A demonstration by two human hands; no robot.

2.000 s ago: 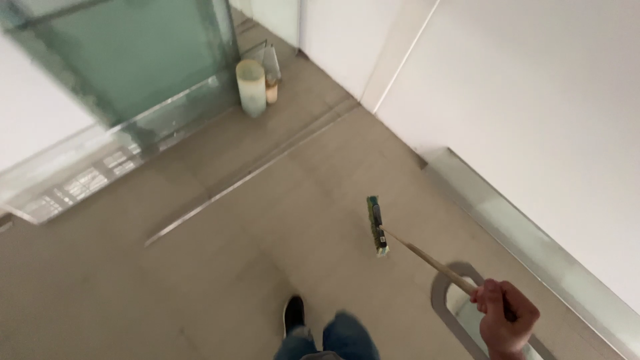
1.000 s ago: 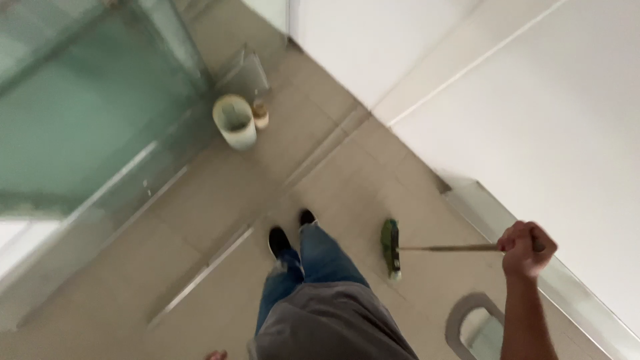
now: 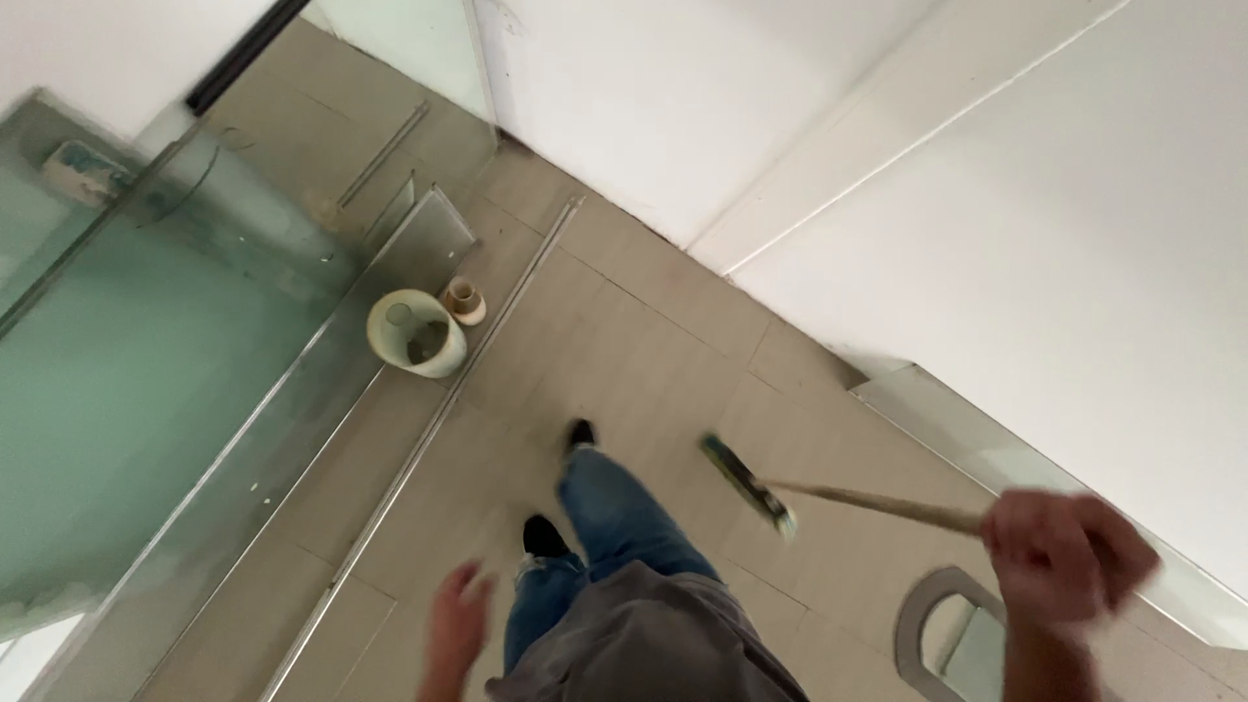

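My right hand (image 3: 1068, 556), at the lower right, is closed around the upper end of a long wooden handle. That handle runs left and down to a push broom head (image 3: 749, 483) with dark and green parts, which is over the tiled floor to the right of my legs. My left hand (image 3: 458, 614) hangs at the lower left beside my jeans, slightly blurred, holding nothing, with its fingers somewhat apart.
A pale bucket (image 3: 417, 333) with something dark inside stands by a glass panel, a small beige container (image 3: 464, 301) beside it. A metal floor track (image 3: 444, 414) crosses the tiles. White walls rise at right. A grey oval-framed object (image 3: 916, 624) lies lower right.
My left hand has come further into view at the lower left. My right hand keeps its hold on the broom handle. The broom head's angle has changed. The view has shifted.
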